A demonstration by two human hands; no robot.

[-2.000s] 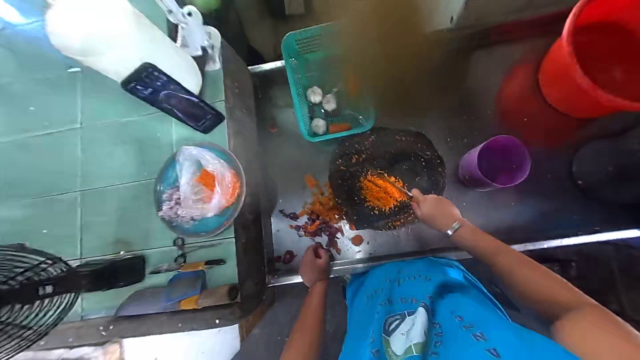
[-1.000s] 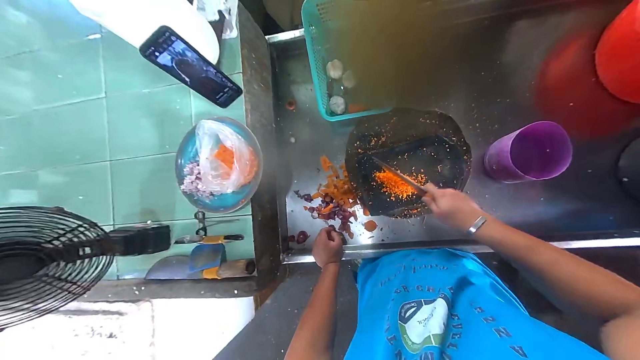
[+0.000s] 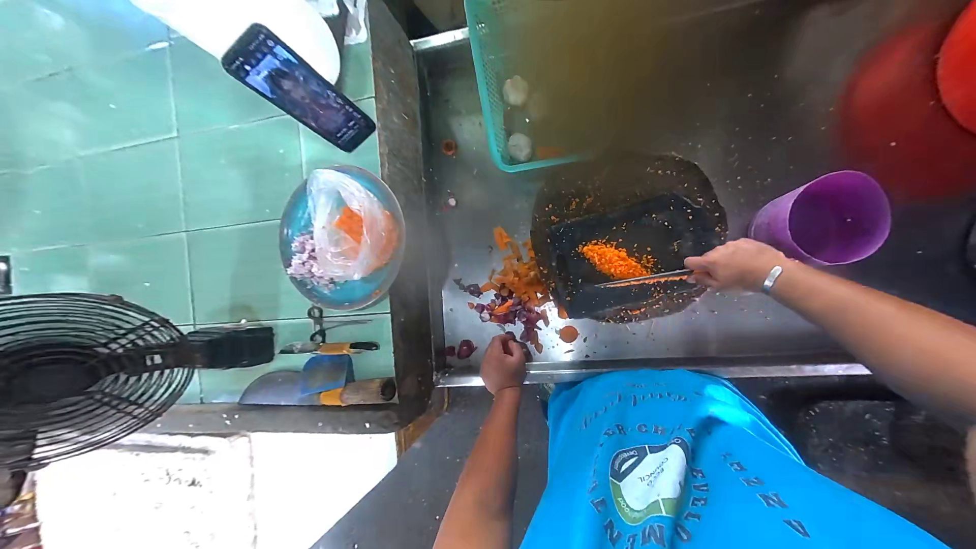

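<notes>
My right hand [image 3: 728, 265] is closed around a knife [image 3: 644, 279], its blade lying low over the dark chopping board [image 3: 579, 293], beside a heap of finely chopped orange carrot [image 3: 614, 260]. Carrot bits are scattered over the board. My left hand [image 3: 504, 363] rests on the metal counter's front edge, fingers curled, beside reddish-purple onion skins [image 3: 512, 313] and orange peelings [image 3: 521, 276]. Whether it holds anything cannot be seen. A blue bowl [image 3: 343, 297] on the green tiles at left contains chopped onion [image 3: 306, 261] and a clear plastic bag [image 3: 329, 200] with orange pieces.
A purple cup [image 3: 839, 217] stands right of the board. Behind it are a turquoise basket [image 3: 483, 84] with garlic bulbs and a red container [image 3: 962, 69]. At left lie a phone [image 3: 299, 88], a cleaver [image 3: 278, 389], scissors [image 3: 317, 324] and a fan [image 3: 76, 374].
The knife in my right hand has moved from the far side of the carrot heap to its near side. My left hand stays by the peelings.
</notes>
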